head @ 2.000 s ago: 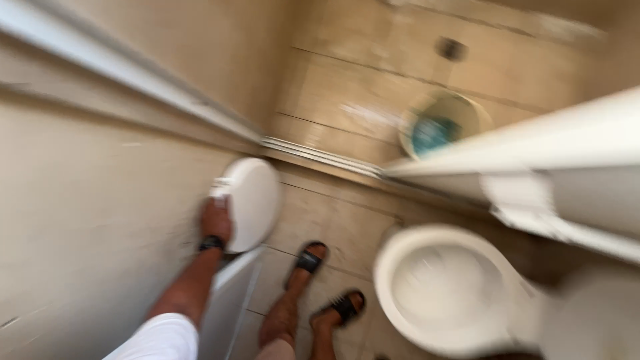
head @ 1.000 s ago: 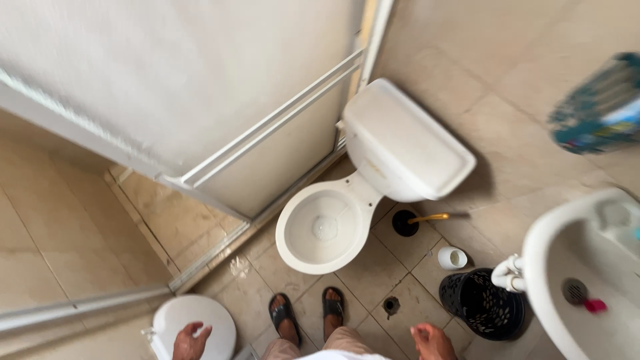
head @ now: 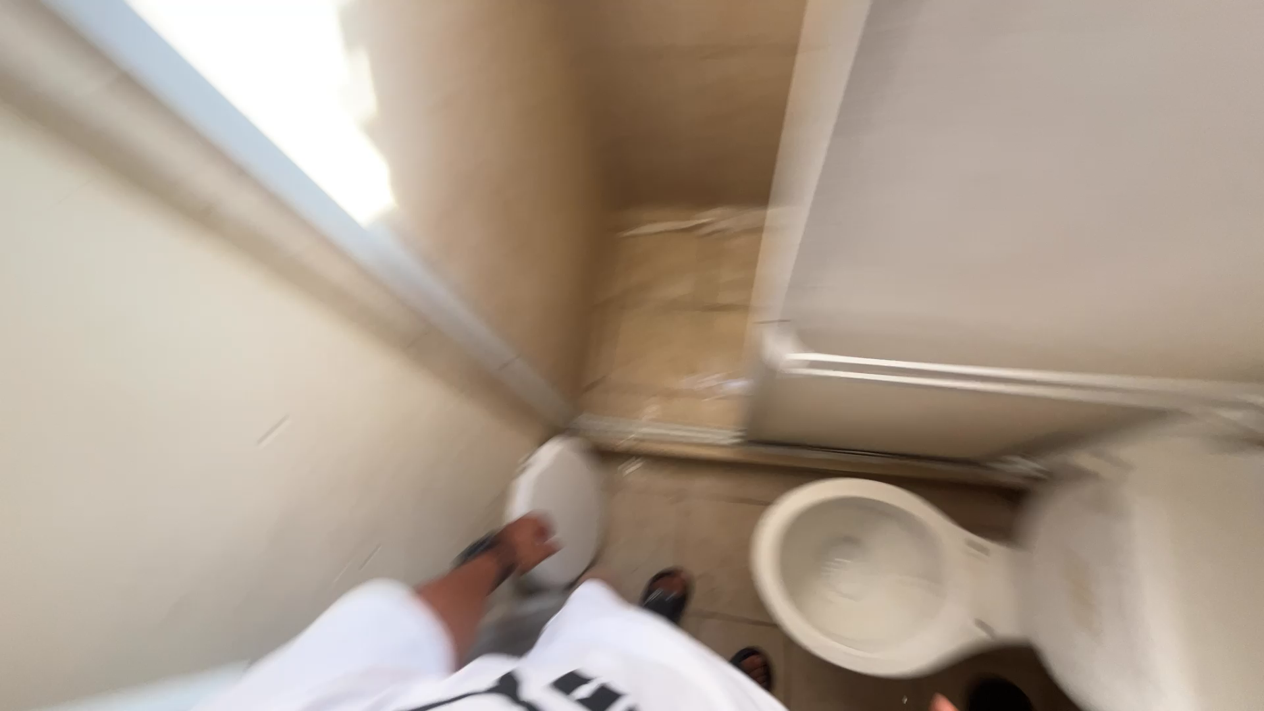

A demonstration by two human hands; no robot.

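My left hand (head: 530, 541), with a dark band at the wrist, is in front of the white toilet seat lid (head: 570, 494), which leans near the wall at lower centre. Blur hides whether the fingers touch or grip it. Of my right hand (head: 943, 703) only a fingertip shows at the bottom edge, so its hold cannot be told. The white toilet bowl (head: 859, 578) has no seat on it and stands to the right of my sandalled feet.
The shower's sliding door (head: 1017, 197) stands behind the toilet, its track (head: 671, 432) crossing the tiled floor. The toilet tank (head: 1155, 563) is at the right edge. A pale wall (head: 197, 395) rises on the left. Near the bottom edge lies a dark round object (head: 997, 694).
The view has swung left, away from the sink seen a second ago. My right hand has almost left the picture. My left hand remains by the lid.
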